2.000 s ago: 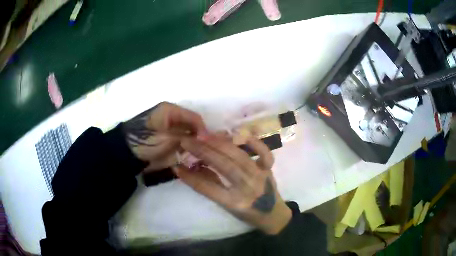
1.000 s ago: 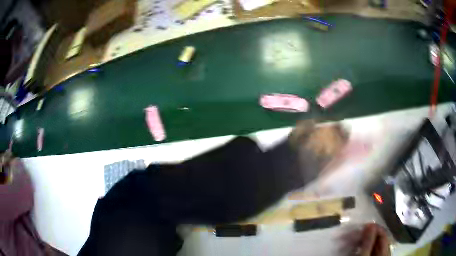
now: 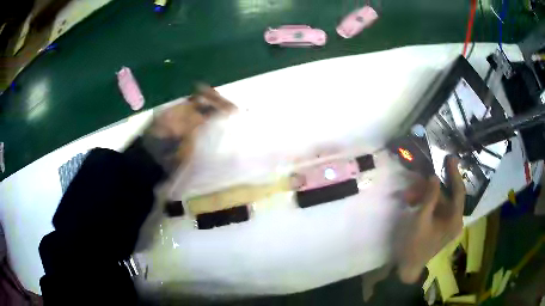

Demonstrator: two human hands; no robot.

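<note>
A pink housing (image 3: pixel 325 174) with a round white spot lies at the right end of the tan-yellow jig strip (image 3: pixel 239 198) on the white table. Black blocks (image 3: pixel 222 216) sit along the strip's near side and at its ends. My left hand (image 3: pixel 190 119) is blurred, above the table near the belt edge; whether it holds anything cannot be told. My right hand (image 3: pixel 433 215) is blurred, in front of the press, right of the jig, with fingers apart and nothing visible in it.
A black press (image 3: pixel 412 140) with a glowing red-orange light stands at the right. Pink housings (image 3: pixel 295 36) lie on the green belt (image 3: pixel 209 45) behind the table. A striped grey bundle (image 3: pixel 73 170) is at the left. Yellow strips (image 3: pixel 442 272) show at lower right.
My left hand has moved left from beside the press. My right hand has moved up to the press's front. A pink housing now lies on the jig's right part.
</note>
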